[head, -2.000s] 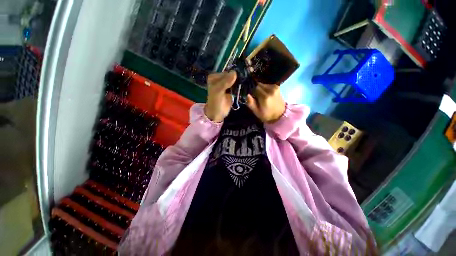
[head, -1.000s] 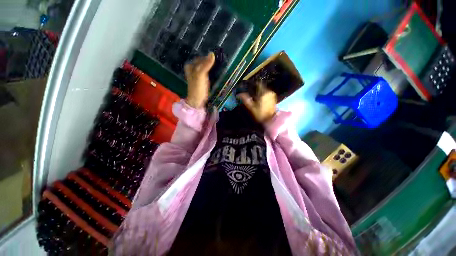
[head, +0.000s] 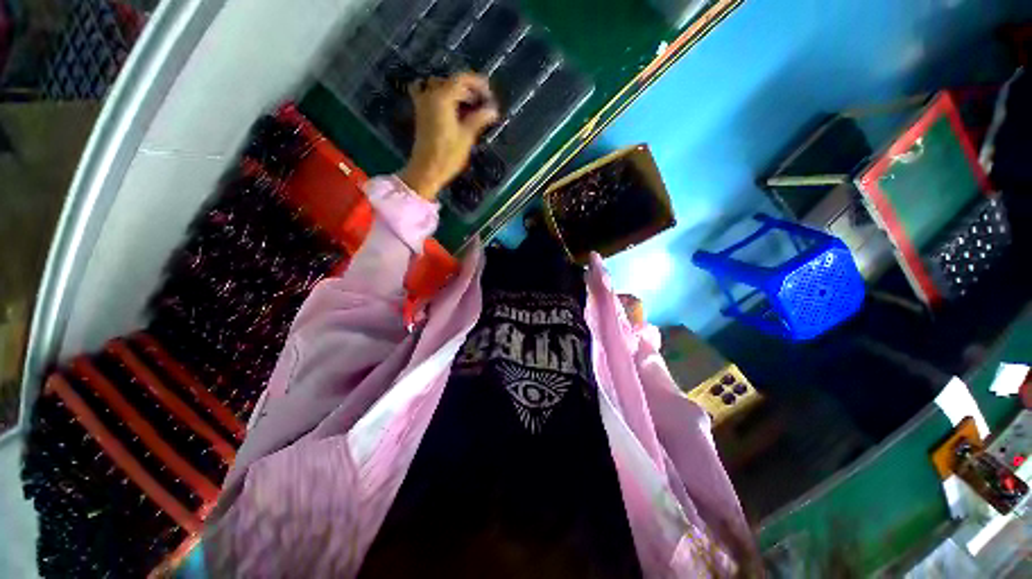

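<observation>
My left hand [head: 455,122] is raised over the clear-grey moulded tray [head: 541,81], its fingers curled towards the thumb. A dark spot shows between the fingertips, but I cannot tell whether it is a held part or a gap. The tray has rows of pockets with dark pieces. Only a small patch of my right hand [head: 633,307] shows at the pink cuff; its fingers are hidden. The open cardboard box [head: 662,184] has dark pieces inside and stands beyond my chest, touched by neither hand.
Left of me are a red-orange tray [head: 323,187], dense black parts with shiny pins [head: 232,255] and red-orange strips [head: 142,421]. A blue stool [head: 817,296], a yellow holed block [head: 724,394] and a red-framed green board [head: 945,187] are at the right.
My hands were together at a dark cluster, then parted. My left hand moved over the clear tray and its fingers have curled. My right hand has drawn back from the box towards my body.
</observation>
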